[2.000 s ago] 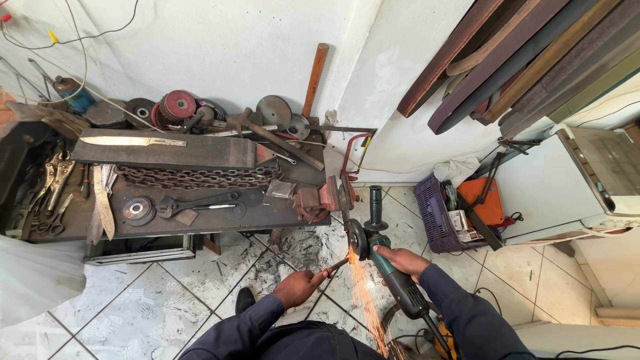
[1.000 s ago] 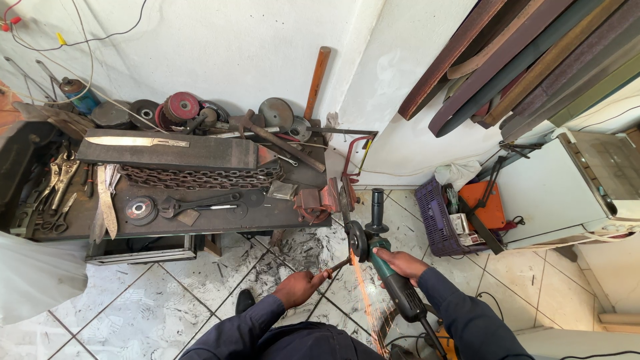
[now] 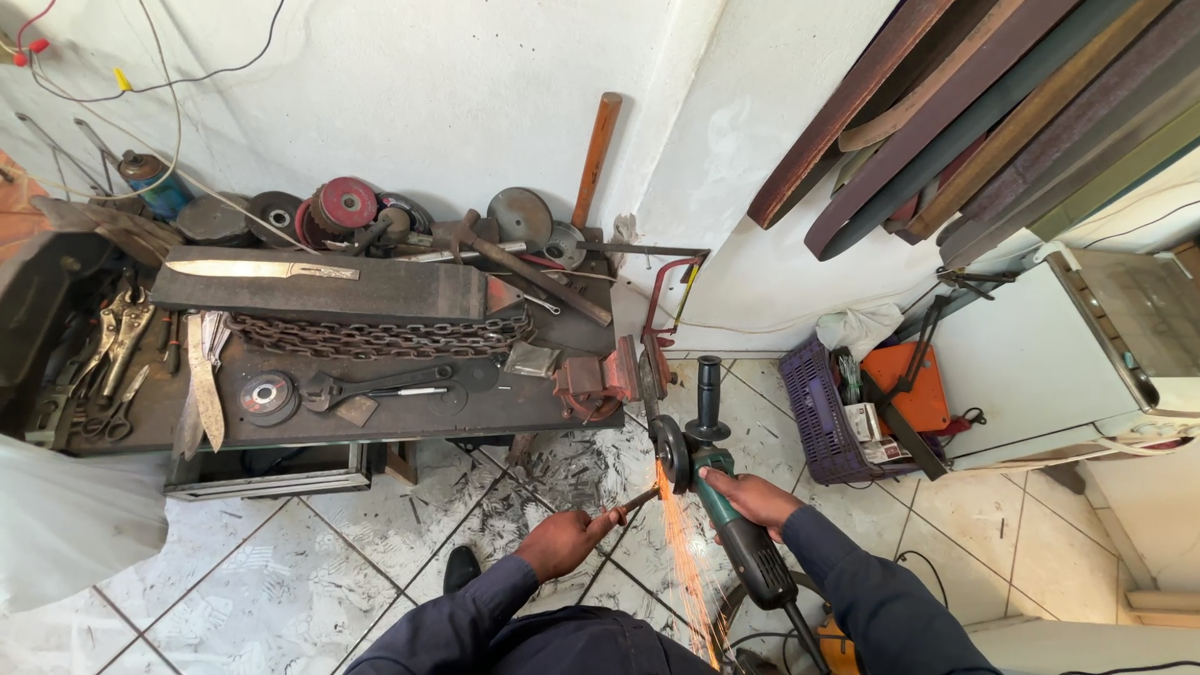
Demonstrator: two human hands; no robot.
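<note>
My right hand grips a green and black angle grinder, its side handle pointing away from me. The grinder's disc is beside a dark metal bar at the red bench vise, and orange sparks stream down toward me. In my left hand is the end of a thin dark rod or handle, whose far tip reaches close to the disc and sparks. The exact contact at the disc is hard to see.
The workbench carries a knife blade, chains, an adjustable wrench, pliers and grinding discs. A hacksaw is behind the vise. A purple crate stands at right, below hanging sanding belts. A shoe and cables are low down.
The spark stream thinned one second ago and is fuller now. Both hands keep nearly the same positions and holds.
</note>
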